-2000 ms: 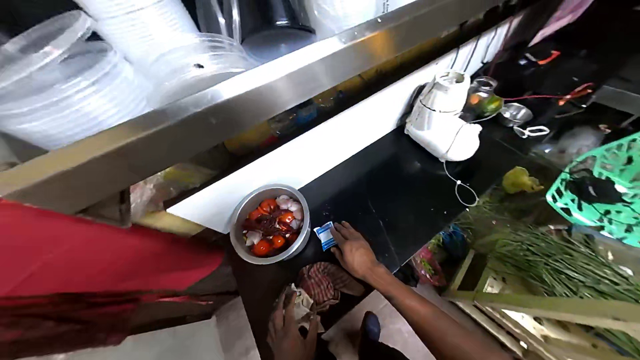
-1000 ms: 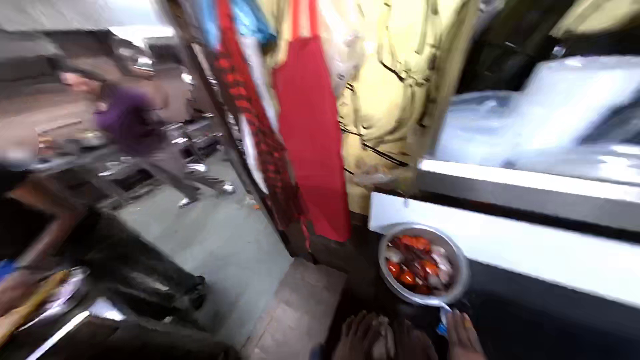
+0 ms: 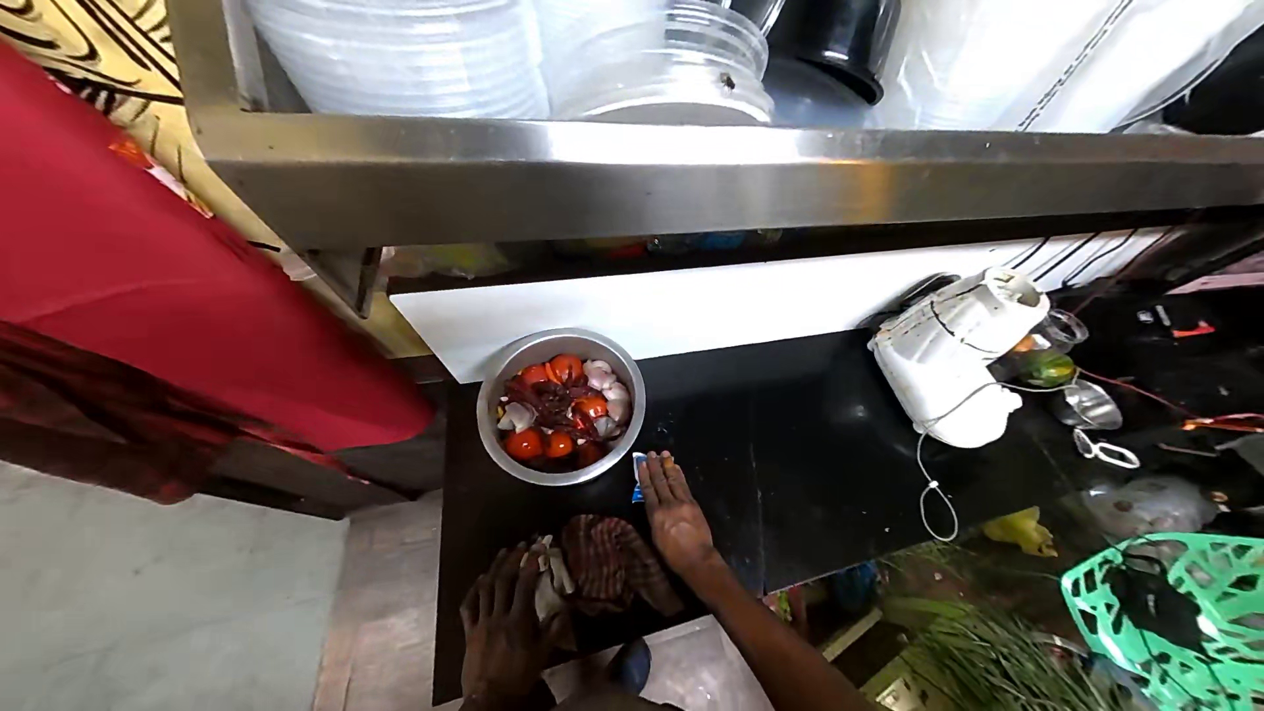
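Observation:
A round metal bowl (image 3: 490,434) with tomatoes (image 3: 524,444), peeled onions or garlic (image 3: 614,391) and dark red dried chillies (image 3: 555,399) stands on the black countertop (image 3: 810,474). Just right of it, my right hand (image 3: 677,509) lies flat, its fingertips on the edge of a small blue and white packet (image 3: 638,478). My left hand (image 3: 504,617) rests near the counter's front edge, against a pale crumpled cloth or wrapper (image 3: 548,583); whether it grips this is unclear. Between my hands lies a brown checked cloth (image 3: 602,558).
A steel shelf (image 3: 612,188) with stacked plastic containers (image 3: 395,59) overhangs the counter. A white mixer grinder base (image 3: 943,365) with a cord stands at right. Green stalks (image 3: 987,652) and a green plastic basket (image 3: 1165,612) are at lower right; a red apron (image 3: 178,286) hangs at left.
The view has swung left toward the room, where people showed, and back to the counter. My right hand is still by the packet beside the bowl, as two seconds ago.

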